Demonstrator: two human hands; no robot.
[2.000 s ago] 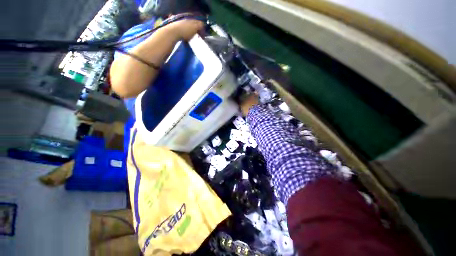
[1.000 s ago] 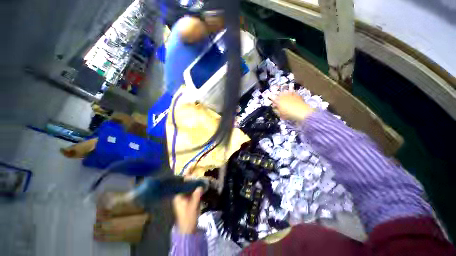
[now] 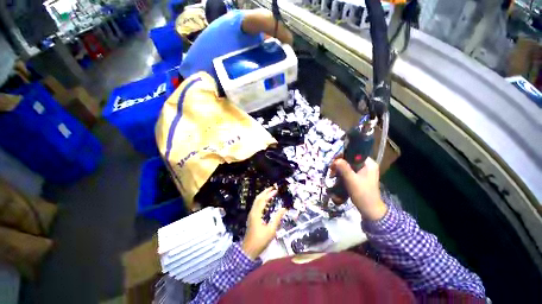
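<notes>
My right hand [image 3: 364, 189] is closed around the dark power screwdriver [image 3: 358, 145], which hangs upright from a thick cable over the right side of the pile. My left hand [image 3: 261, 224] is at the near edge of the black parts, with a small dark and silvery part [image 3: 272, 206] between thumb and fingers, partly hidden. Black plastic parts [image 3: 238, 184] spill from the open end of a yellow kraft sack [image 3: 208, 127]. Small white parts [image 3: 318, 145] lie loose between sack and screwdriver. A clear tray [image 3: 309, 236] holding black pieces sits between my hands.
White panels [image 3: 193, 240] are stacked at the near left. A white box with a dark blue window [image 3: 258, 77] stands behind the pile. Blue crates [image 3: 139, 110] stand left. A person in blue [image 3: 217, 44] is beyond. A conveyor [image 3: 457, 83] runs along the right.
The view has turned more upright. My right hand has left the white parts and now grips the screwdriver, which was blurred by my left hand. My left hand is now beside the black parts.
</notes>
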